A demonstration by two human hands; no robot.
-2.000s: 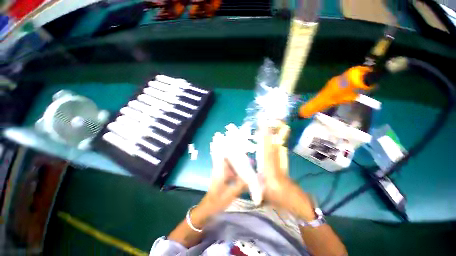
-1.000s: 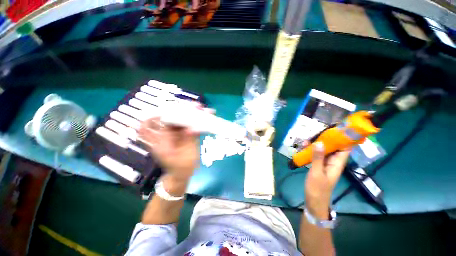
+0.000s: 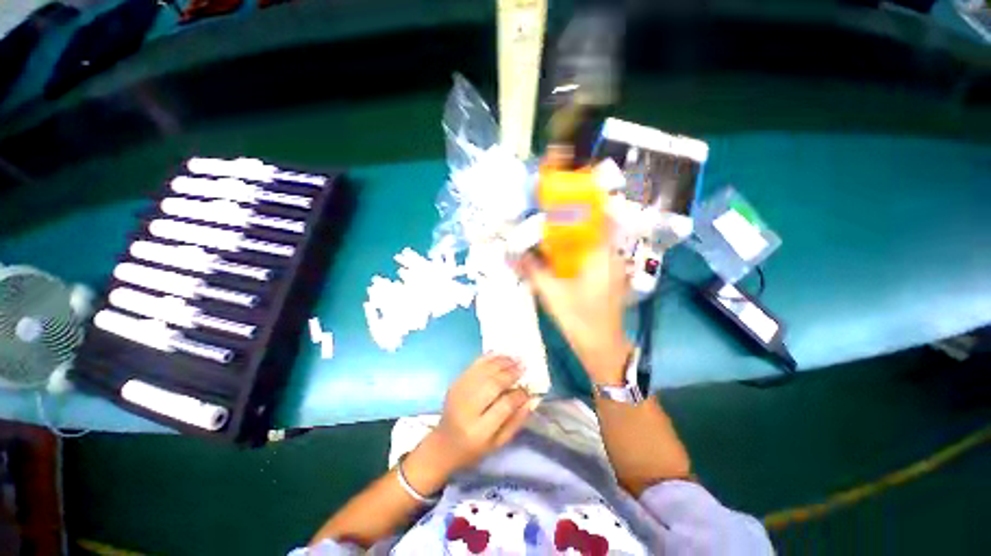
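Note:
My right hand [image 3: 587, 299] is around the orange electric screwdriver [image 3: 574, 217], which is upright and blurred over the hub end of the white work. My left hand [image 3: 486, 404] is at the near end of a long white piece [image 3: 509, 326], its fingers closed on that end. The piece points away from me towards the screwdriver. The screwdriver's tip and any screw are hidden or too blurred to see. A loose heap of small white plastic parts [image 3: 408, 299] lies left of the white piece.
A black slotted tray [image 3: 285, 293] holds several white handles at the left. A fan [image 3: 33, 326] stands at the far left. A crumpled clear bag [image 3: 469, 136] lies behind the work. The screw feeder [image 3: 652, 163], a flat packet [image 3: 737, 234] and a black adapter [image 3: 744, 317] are at the right.
The left hand has left the tray and come to the near end of the work. The right hand has brought the screwdriver left and upright over it. A white tube lies in the tray's near slot.

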